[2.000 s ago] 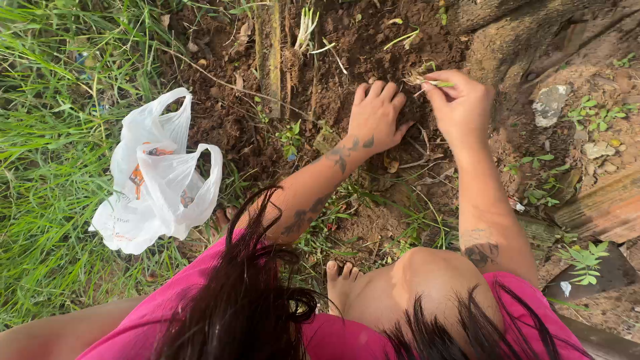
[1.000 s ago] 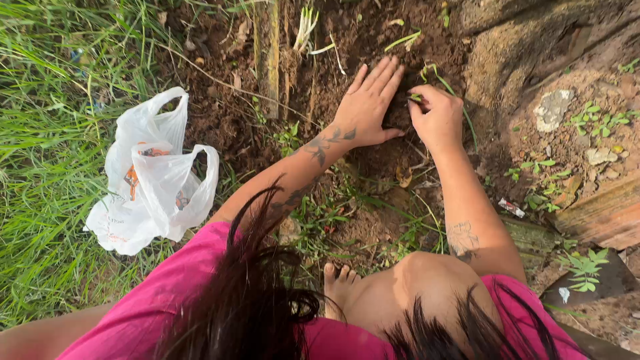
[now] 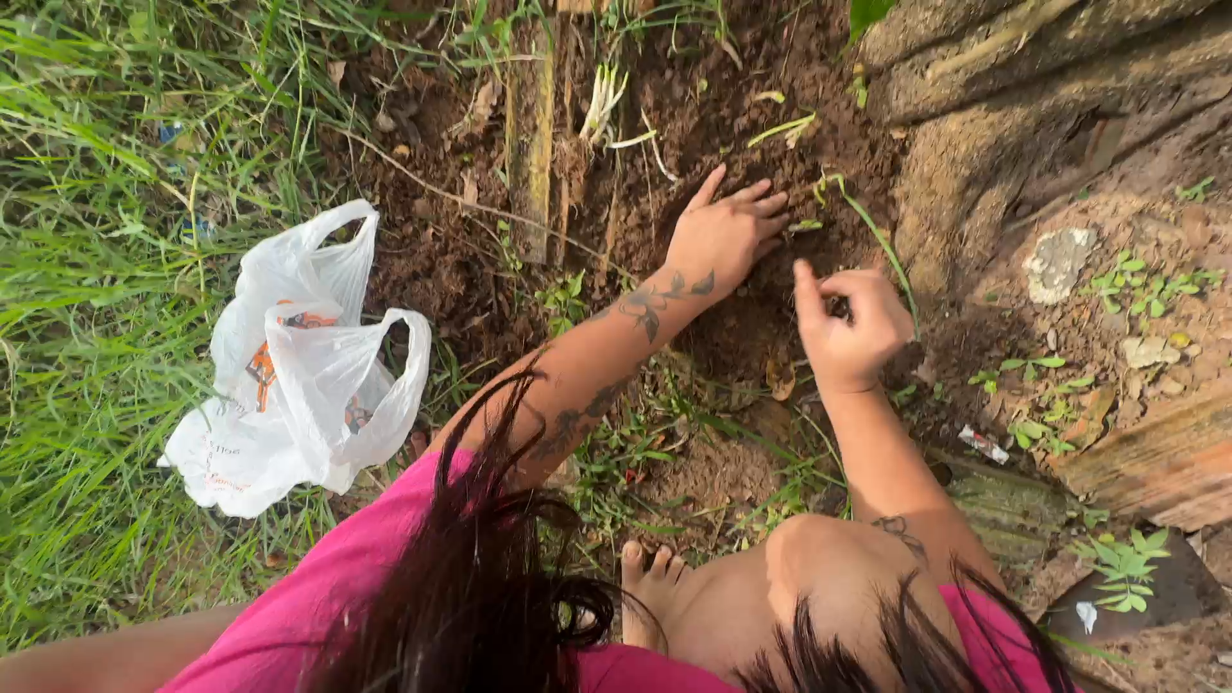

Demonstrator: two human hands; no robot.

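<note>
My left hand (image 3: 730, 229) rests on loose brown soil (image 3: 760, 327) with its fingers spread, and nothing shows in it. Just to its right is my right hand (image 3: 853, 316), fingers curled, thumb or index finger pointing up; whether anything sits within the curl is hidden. A thin green stalk (image 3: 878, 231) lies on the soil beside and beyond the right hand. Small cut green pieces (image 3: 784, 128) lie past the left fingertips. A bunch of white-stemmed seedlings with roots (image 3: 603, 104) rests farther off, beside a weathered wooden board (image 3: 529, 154).
A white plastic bag (image 3: 308, 385) with orange print sits on grass (image 3: 87, 318) at the left. Thick tree roots or a trunk base (image 3: 962, 144) rise at the upper right. Wood pieces (image 3: 1155, 462), stones (image 3: 1060, 263) and small weeds lie at the right. My bare foot (image 3: 654, 587) is below.
My right hand has moved away from the plant piece it pinched two seconds ago. My left hand has stayed on the soil, its fingers now pointing more to the right.
</note>
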